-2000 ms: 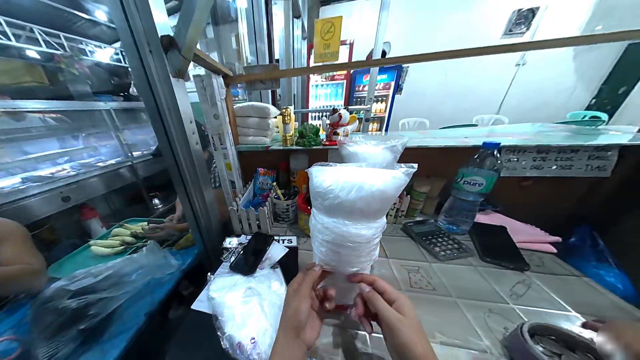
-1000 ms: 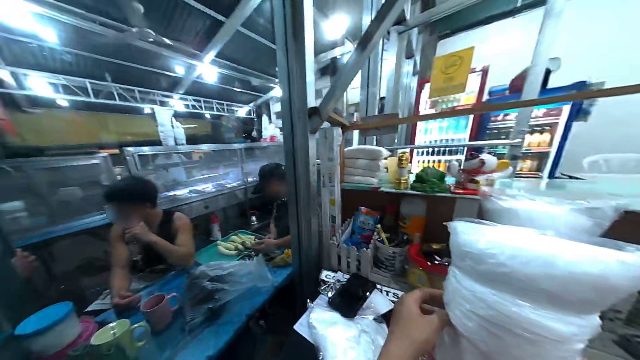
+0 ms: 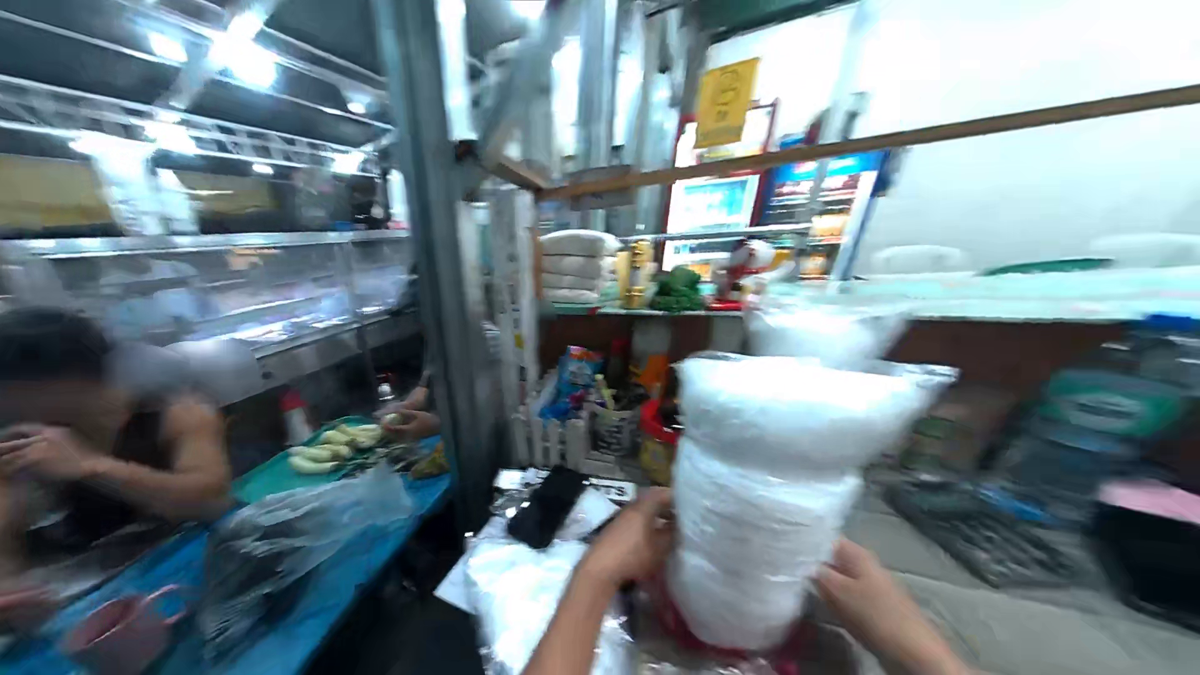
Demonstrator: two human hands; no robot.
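A tall stack of white items wrapped in clear plastic [image 3: 769, 525] stands upright over the tiled counter, something red at its base. My left hand [image 3: 637, 539] is against the stack's left side, its fingertips partly hidden behind it. On the right side my right hand [image 3: 848, 572] touches the wrap low down, fingers also partly hidden. Behind this stack rises another white plastic-wrapped bundle [image 3: 825, 328]. Left of my left hand, a black phone [image 3: 547, 506] lies on papers above a clear plastic bag with white contents [image 3: 539, 600].
A calculator [image 3: 980, 530], a large water bottle [image 3: 1092, 441] and a dark object [image 3: 1148, 553] stand or lie at right. A metal post [image 3: 427, 253] divides the counter from a blue table [image 3: 347, 553], where people sit near a green tray [image 3: 267, 478] and a pink mug [image 3: 122, 633].
Two seconds ago both hands held the stack low at its front; now they are apart, one at each side. The view has swung left and partly back.
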